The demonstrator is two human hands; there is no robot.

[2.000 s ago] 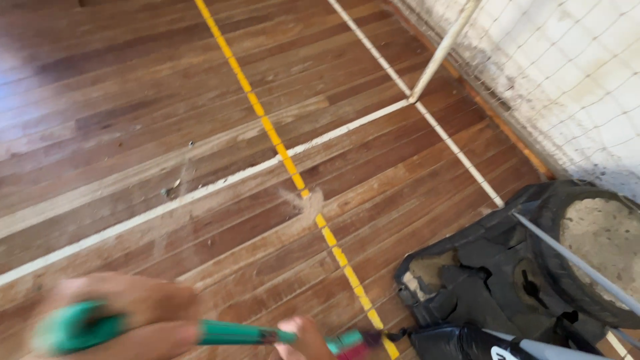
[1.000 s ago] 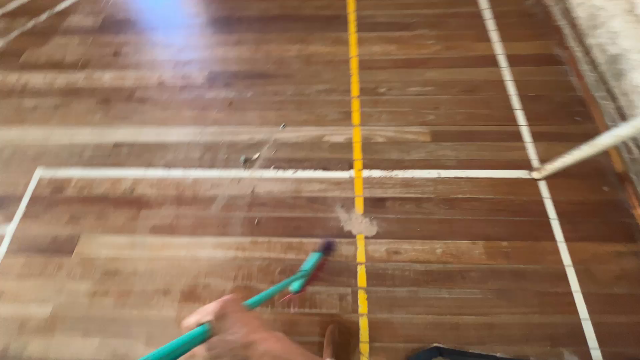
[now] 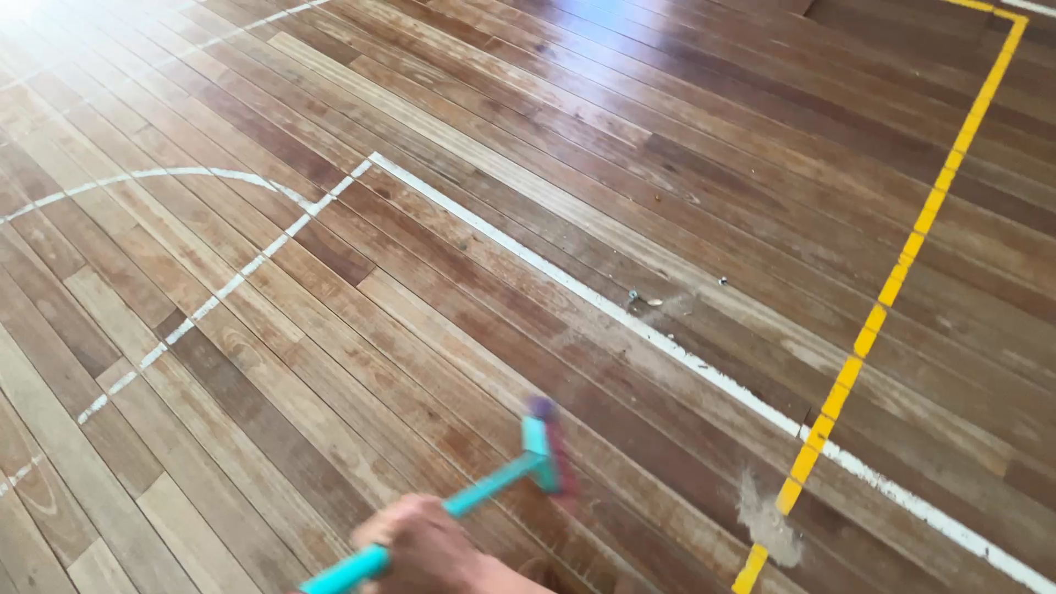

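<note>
My right hand [image 3: 417,540] is closed around the teal pole [image 3: 487,487] of a broom, low in the middle of the view. The forearm comes in from the bottom edge. At the pole's end is the blurred broom head [image 3: 540,450], a teal block with reddish-purple bristles, over the wooden floor. Whether the bristles touch the boards cannot be told. The pole runs out at the bottom left, and my left hand is not in view. To the right, a patch of pale dust [image 3: 771,524] lies on and beside the yellow line.
Small bits of debris [image 3: 643,299] and dust lie along the white line [image 3: 511,243] on the wooden floor. A yellow line [image 3: 895,280] crosses it at the right, and a curved white line [image 3: 190,171] shows at the left. Light glares off the boards at the top.
The view has swung left, away from the wall, net, post and black bin bag shown earlier. Two hands showed on the teal pole at first; now one shows. The dust patch remains by the yellow line.
</note>
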